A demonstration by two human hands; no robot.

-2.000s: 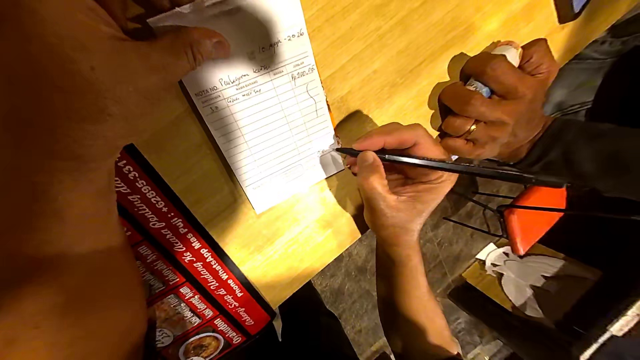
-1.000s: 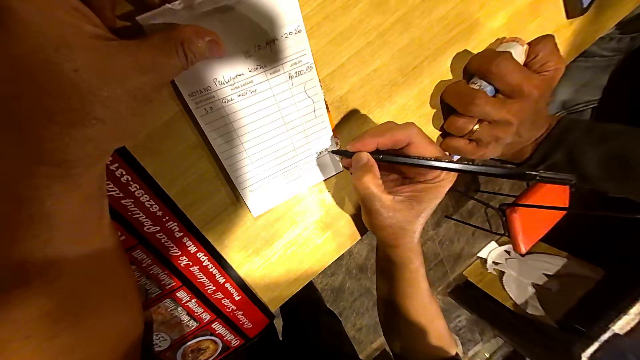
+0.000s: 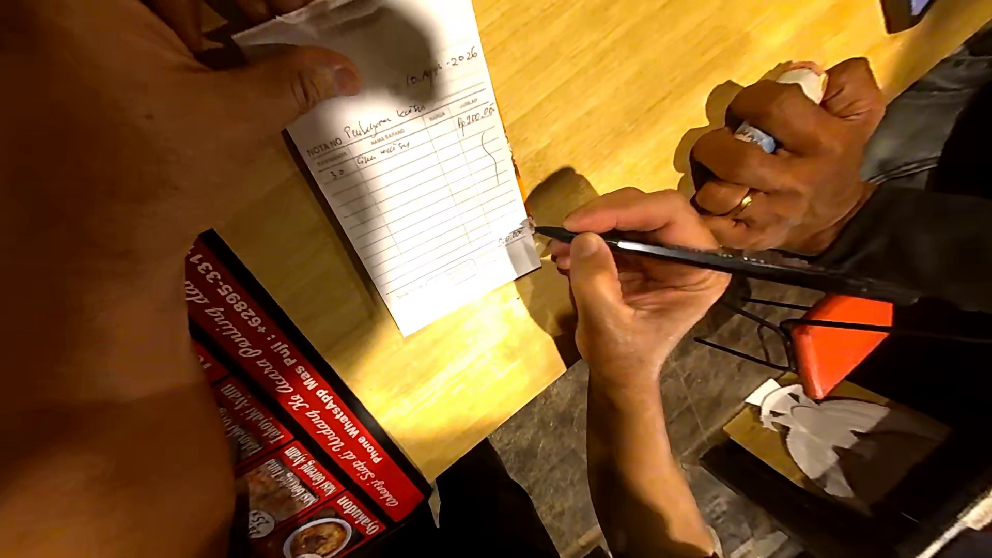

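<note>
A ruled receipt pad [image 3: 434,201] with handwriting lies on the wooden table. My left hand [image 3: 256,85] reaches in from the left, its thumb resting on the upper left of the page; its other fingers are partly out of view around the pad's top edge. My right hand [image 3: 643,271] grips a black pen [image 3: 697,260] between thumb and fingers, the tip at the page's lower right edge, beside a written figure. The pen's rear end blends into dark clothing.
A red and black printed menu [image 3: 310,387] lies near the table's front edge [image 3: 496,426]. Another person's closed, ringed hand [image 3: 798,163] rests on the table at right. Beyond the edge are an orange-red object [image 3: 841,341] with black rods and a pale cutout shape [image 3: 821,426].
More marks stand at the page's lower right than before, and the pen tip has shifted slightly to the right. The left hand and the other person's hand have barely moved.
</note>
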